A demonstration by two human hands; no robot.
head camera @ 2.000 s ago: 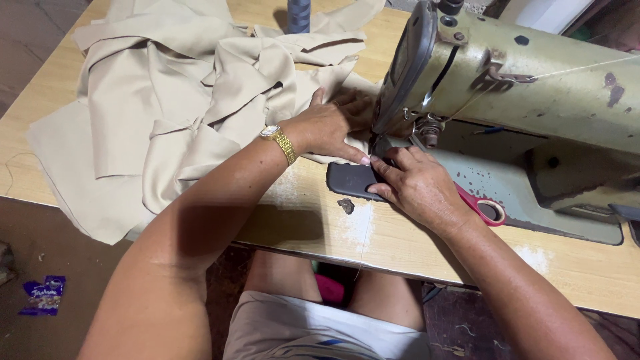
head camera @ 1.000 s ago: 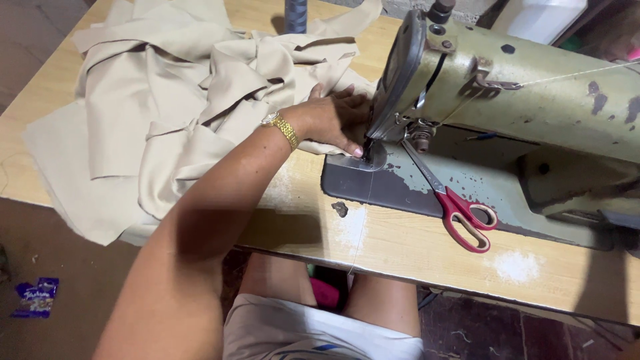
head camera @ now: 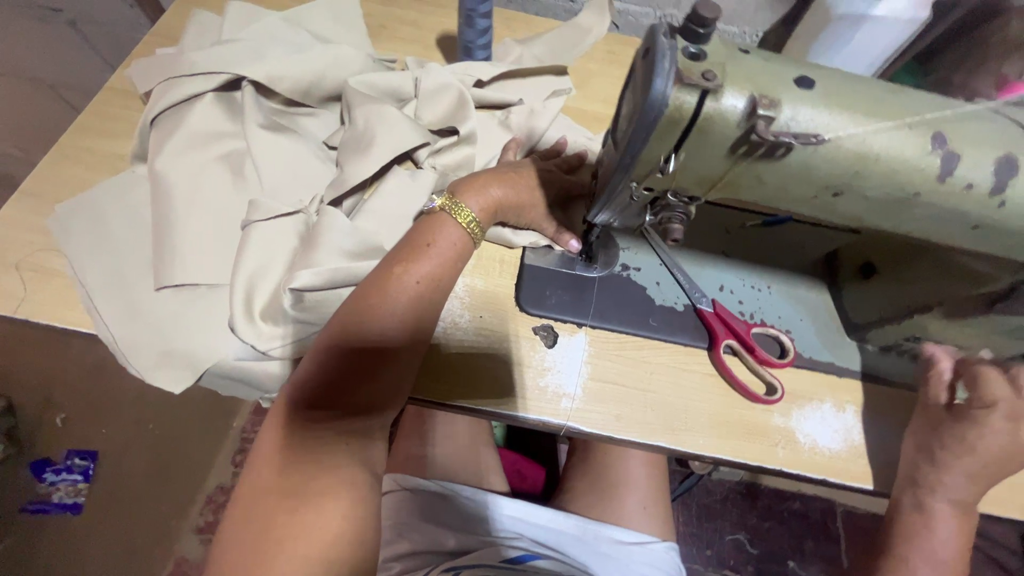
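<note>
My left hand [head camera: 536, 196] lies spread on beige fabric [head camera: 320, 168] at the left side of the sewing machine [head camera: 824, 128], thumb beside the presser foot. The fabric spreads in loose folds over the table's left part. My right hand [head camera: 960, 416] is at the right edge of the view, fingers curled; a small pale bit shows between them, too blurred to name. Red-handled scissors [head camera: 732, 340] lie across the machine bed [head camera: 632, 308], blades toward the needle area and handles over the table edge side. A thread runs down from the needle area.
A dark thread cone [head camera: 475, 30] stands behind the fabric. A small dark lump [head camera: 546, 335] lies on the wooden table [head camera: 640, 392] in front of the machine bed. On the floor at lower left is a purple wrapper [head camera: 62, 482].
My right hand has left the needle area, where it was beside my left hand two seconds ago, and is now at the far right. The scissors show fully. My left hand stays by the needle.
</note>
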